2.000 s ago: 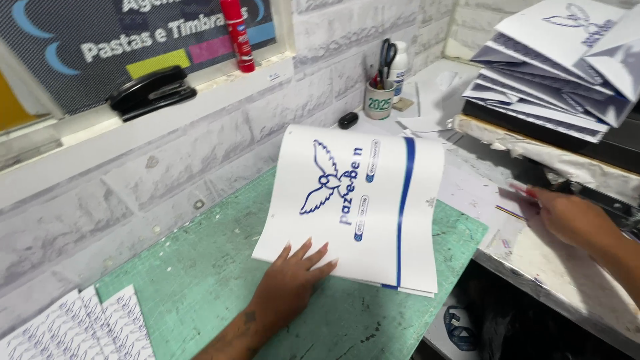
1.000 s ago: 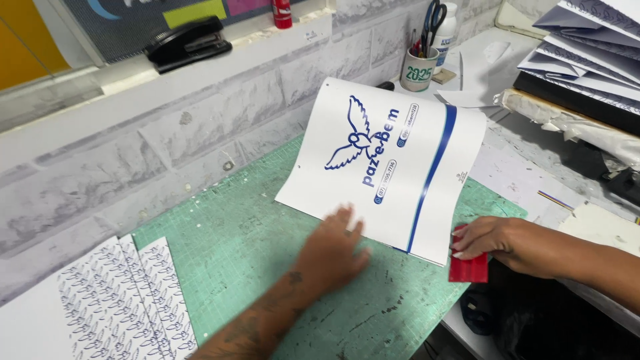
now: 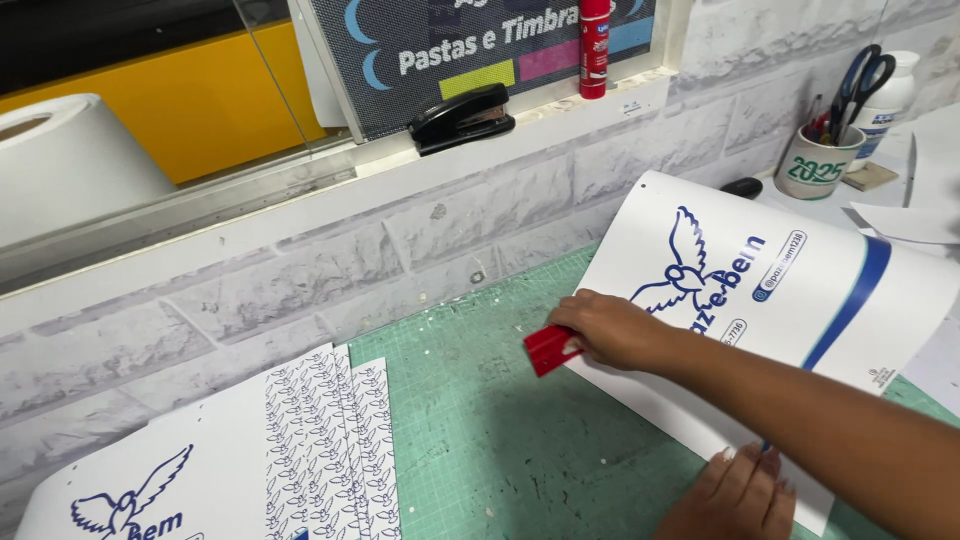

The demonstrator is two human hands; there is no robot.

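My right hand (image 3: 611, 330) grips a flat red plastic tool (image 3: 550, 350) at the left edge of a printed white paper sheet (image 3: 810, 210), its arm reaching across the sheet. Under that arm, my left hand (image 3: 739, 491) lies with its fingertips on the sheet's lower edge, near a small blue tip of print. The sheet bears a blue winged figure and a curved blue band; its far side bows up slightly. It lies over a green cutting mat (image 3: 480, 420). Whether more sheets lie beneath it cannot be told.
Printed sheets (image 3: 187, 450) overlap at the lower left. A black stapler (image 3: 461, 120) and red glue stick (image 3: 594, 52) stand on the ledge. A cup (image 3: 814, 169) with scissors (image 3: 862, 82), a white bottle (image 3: 892, 105) and a black object (image 3: 742, 187) are behind the sheet.
My right hand has carried the red tool from the sheet's right side across to its left edge. My left hand has moved to the sheet's lower edge. The view has swung left.
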